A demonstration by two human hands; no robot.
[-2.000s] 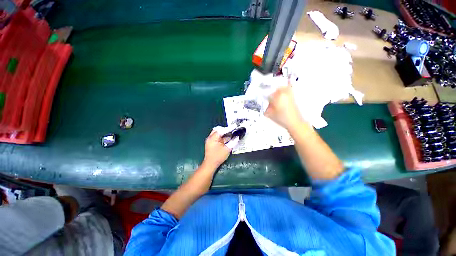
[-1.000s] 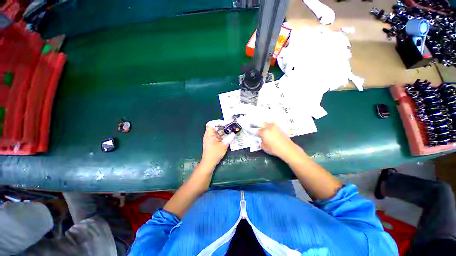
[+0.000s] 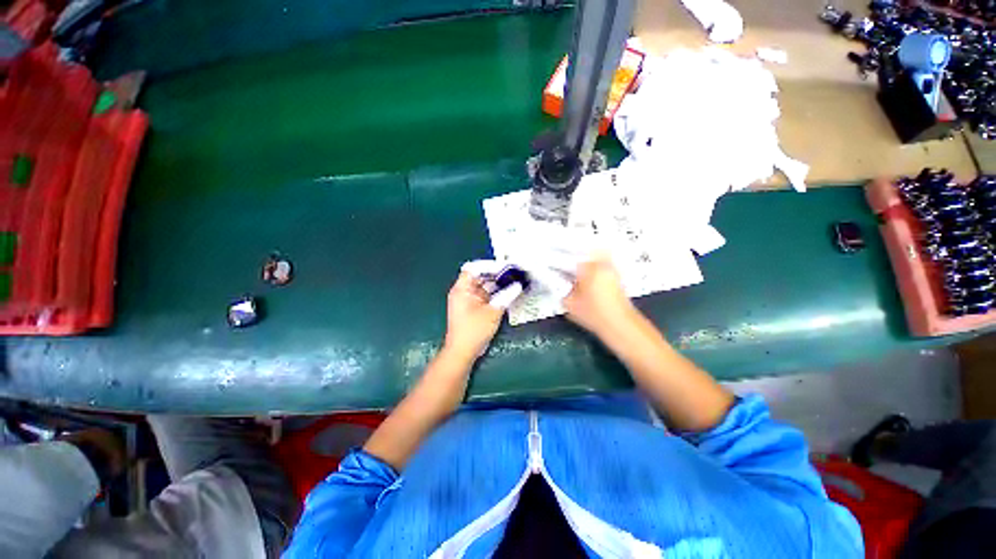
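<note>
My left hand [image 3: 473, 313] is closed on a small black metal part [image 3: 510, 280], with white finger covers or cloth around the fingertips. My right hand [image 3: 595, 293] is just right of it, its fingers closed on a white wiping cloth [image 3: 554, 258] that reaches toward the part. The cloth blends into the white sheet, so its edges are hard to tell. Both hands are over the printed paper work mat [image 3: 666, 262] near the bench's front edge.
A grey metal post [image 3: 595, 82] rises behind the mat, with an orange-red box [image 3: 555, 96] behind it. White wipes [image 3: 699, 120] are heaped right. Red trays [image 3: 66, 207] stand left, near two small loose parts [image 3: 242, 312]. A parts-filled tray [image 3: 898, 257] is at right.
My right hand has come back from beside the post with the cloth, down to the mat near the part. My left hand has stayed closed on the part, which has turned slightly.
</note>
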